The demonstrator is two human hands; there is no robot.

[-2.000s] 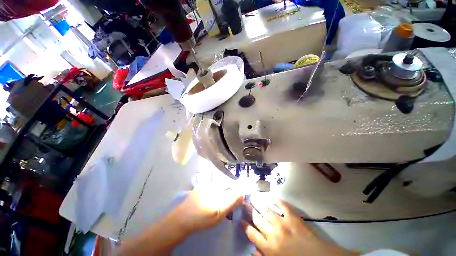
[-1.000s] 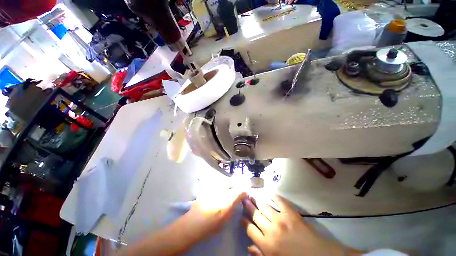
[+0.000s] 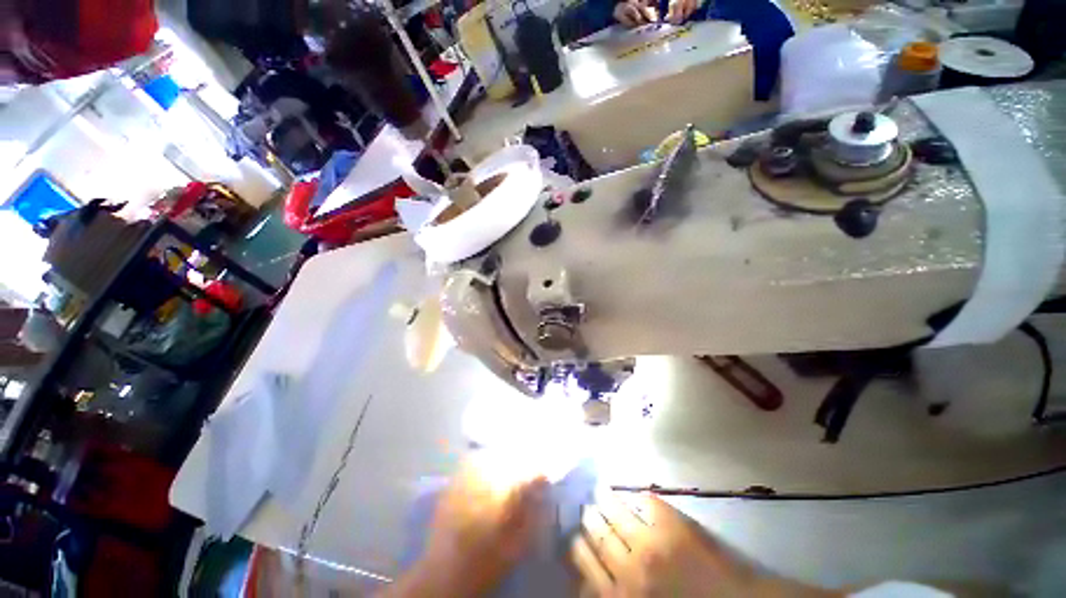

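Pale fabric (image 3: 549, 537) lies below the needle area, between my hands, partly washed out by the lamp. My left hand (image 3: 477, 528) is blurred, its fingertips at the fabric in the glare; its exact hold cannot be told. My right hand (image 3: 643, 547) lies flat to the right of the fabric strip, fingers towards the needle. The sewing machine's off-white arm (image 3: 748, 280) crosses the right side. The presser foot (image 3: 596, 409) shows at the edge of the bright light.
A white tape roll (image 3: 485, 222) stands behind the machine head. Red-handled snips (image 3: 742, 382) lie under the arm. Pale cut pieces (image 3: 242, 450) lie on the table's left part. Another person's hands (image 3: 657, 12) show at a station behind.
My hands have moved slightly down towards me and apart, with fabric now visible between them. The view has shifted, so the machine's arm sits further left and a white wrapped band shows at right.
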